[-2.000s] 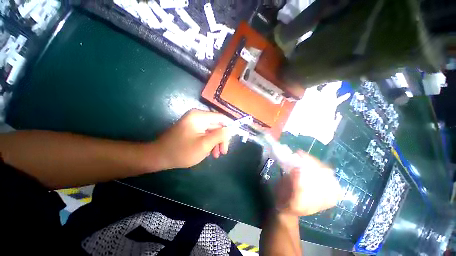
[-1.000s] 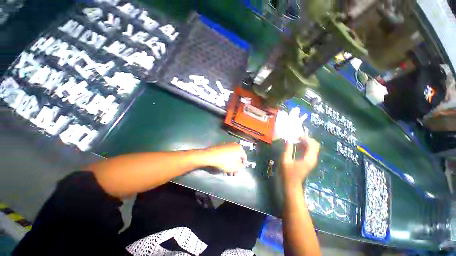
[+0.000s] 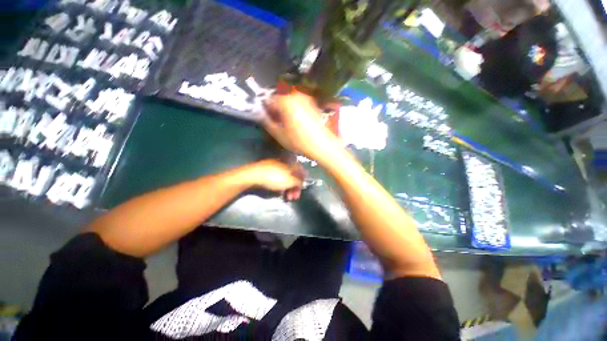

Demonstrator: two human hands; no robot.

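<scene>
My right hand (image 3: 297, 120) reaches across over the orange fixture block (image 3: 332, 120) and covers most of it, at the right edge of the black finished-part tray (image 3: 216, 50). Its fingers are blurred, and whether they hold a part cannot be told. My left hand (image 3: 281, 178) is low over the mat in front of the fixture, fingers curled, with small silvery bits by its fingertips; its grip is unclear. White pieces (image 3: 223, 91) lie along the near side of the black tray. The olive-green press (image 3: 346, 50) stands behind the fixture.
Blister trays of white parts (image 3: 80, 90) are at the far left. White gloves or cloth (image 3: 361, 124) lie right of the fixture. A clear blister tray (image 3: 429, 212) and a blue-edged parts bin (image 3: 486, 200) are further right. A blue bin (image 3: 365, 262) is below the bench edge.
My right hand has moved left from beside the white cloth to over the fixture and tray edge. My left hand stays low in front of the fixture. The camera view has shifted.
</scene>
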